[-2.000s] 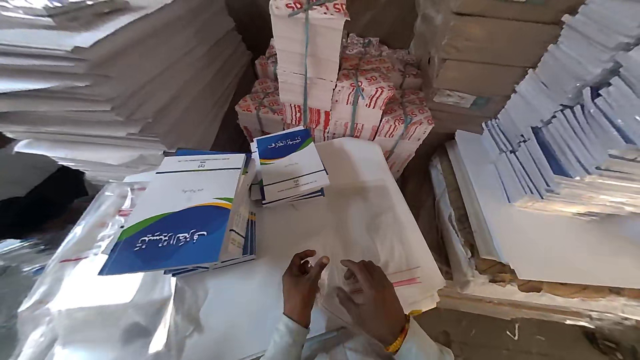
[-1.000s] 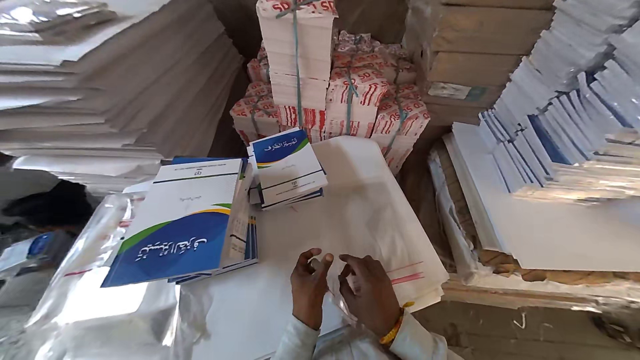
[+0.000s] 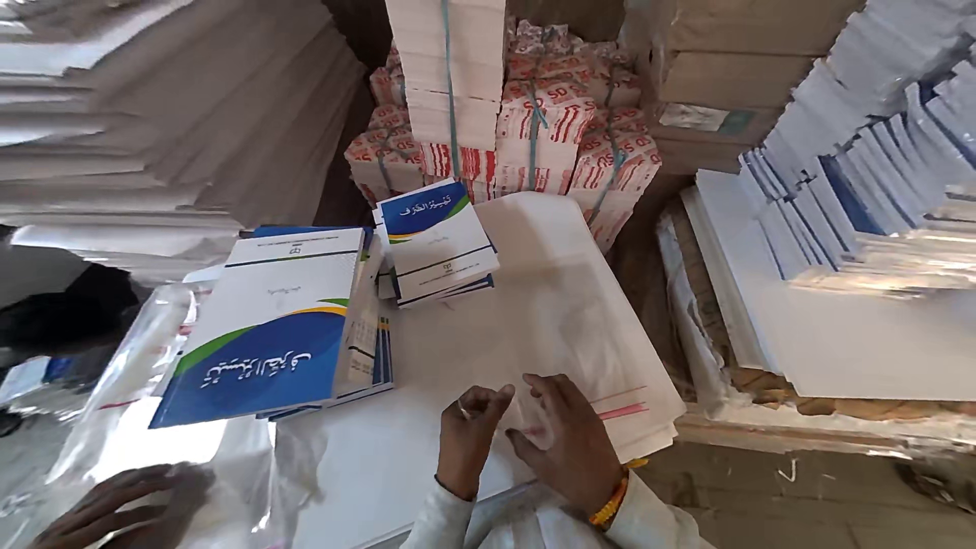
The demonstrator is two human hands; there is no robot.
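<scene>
My left hand (image 3: pixel 471 438) is raised over the white sheets, its thumb and forefinger drawn close together, a ring on one finger; whether something thin is between them cannot be told. Beside it, my right hand (image 3: pixel 568 442) has its fingers curved and spread apart, holding nothing visible, with a yellow-orange thread band at the wrist. Beneath both lies a stack of large white paper sheets (image 3: pixel 534 320) with pink marks near the right edge. Ahead and to the left are a pile of large blue-and-white books (image 3: pixel 267 328) and a smaller pile of similar books (image 3: pixel 436 240).
Another person's hand (image 3: pixel 130 507) rests at the lower left over clear plastic film (image 3: pixel 137 389). Tall paper stacks (image 3: pixel 175 114) rise on the left. Strapped paper bundles (image 3: pixel 537 122) stand behind. At right, blue-and-white booklets (image 3: pixel 846 206) sit on white board (image 3: pixel 877 343).
Another person's hand has come into view at the lower left. My two hands stay close together over the sheets, and the book piles have not plainly moved.
</scene>
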